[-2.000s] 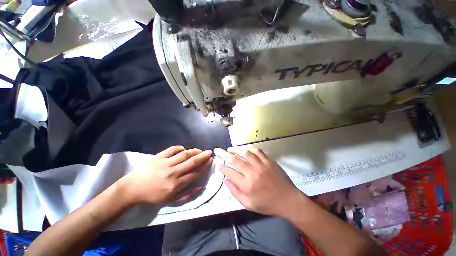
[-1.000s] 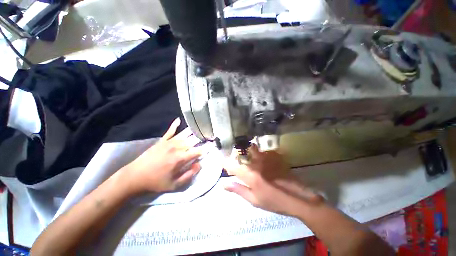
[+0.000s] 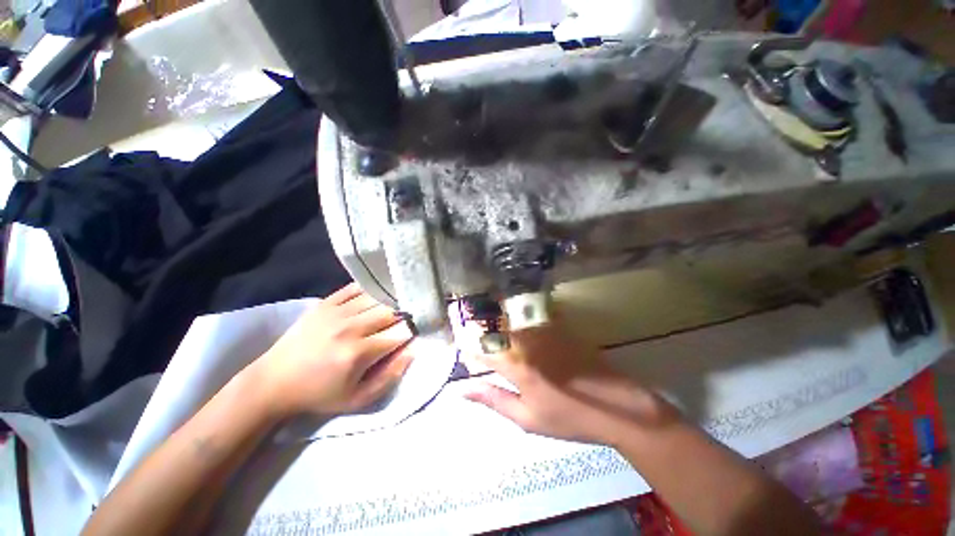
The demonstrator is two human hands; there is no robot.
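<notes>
The black garment body (image 3: pixel 225 246) lies heaped left of the machine head. A pale facing piece (image 3: pixel 403 408) with a narrow dark seam edge curves across the table in front of the needle area. My left hand (image 3: pixel 340 356) lies on the pale piece, its fingertips close to the machine's front end. My right hand (image 3: pixel 555 382) is at the presser foot area, partly in shadow under the arm, with its thumb apart on the pale cloth or table. Its fingertips are partly hidden by the needle parts (image 3: pixel 492 325).
The stained machine head (image 3: pixel 628 188) fills the upper right. The machine bed (image 3: pixel 670 304) shows under it. Black-handled scissors (image 3: pixel 903 304) lie at right. A red basket (image 3: pixel 901 450) with scraps is at lower right. The white table top (image 3: pixel 440 487) has ruler-like marks.
My view has shifted to look from above the machine head. My right hand has moved from the cloth in front of the needle to the presser foot area. My left hand still rests on the pale piece.
</notes>
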